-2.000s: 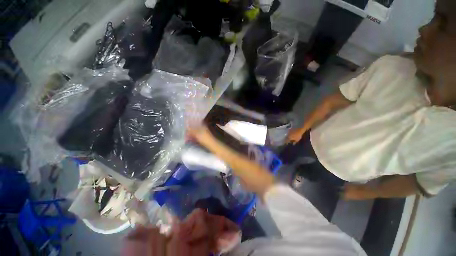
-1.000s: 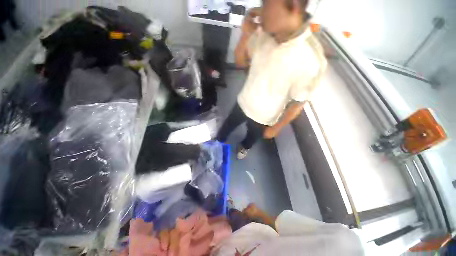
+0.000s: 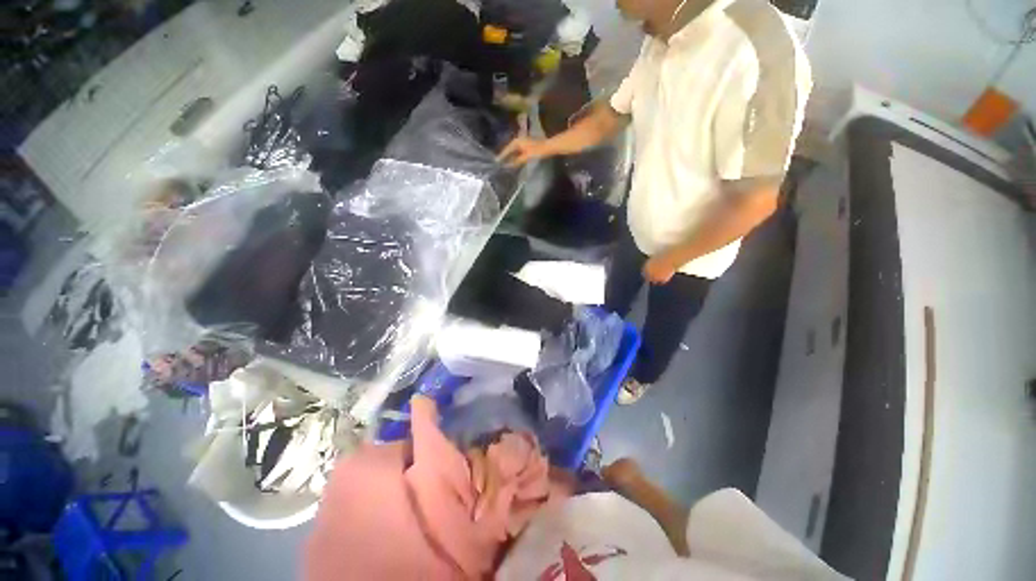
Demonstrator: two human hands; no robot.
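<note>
A bunched salmon-pink garment or cloth (image 3: 392, 513) is held up at the bottom centre, close to my body, with loose folds hanging left. My left hand (image 3: 486, 471) is blurred and mostly buried in the folds, its fingers closed on the cloth. My right forearm (image 3: 645, 499) comes out of a white sleeve just right of the cloth. My right hand cannot be made out clearly, so its grip is unclear.
Clear bags with dark goods (image 3: 361, 289) lie on the table at left. A blue crate (image 3: 613, 380) holds film, black cloth and white pieces. A scrap bucket (image 3: 256, 505) stands lower left. A person (image 3: 704, 136) touches the bags. A long white machine (image 3: 966, 340) is at right.
My right arm, earlier reaching over the crate, is drawn back near the pink cloth. The view has swung right, then back left. The other person now reaches to the bags.
</note>
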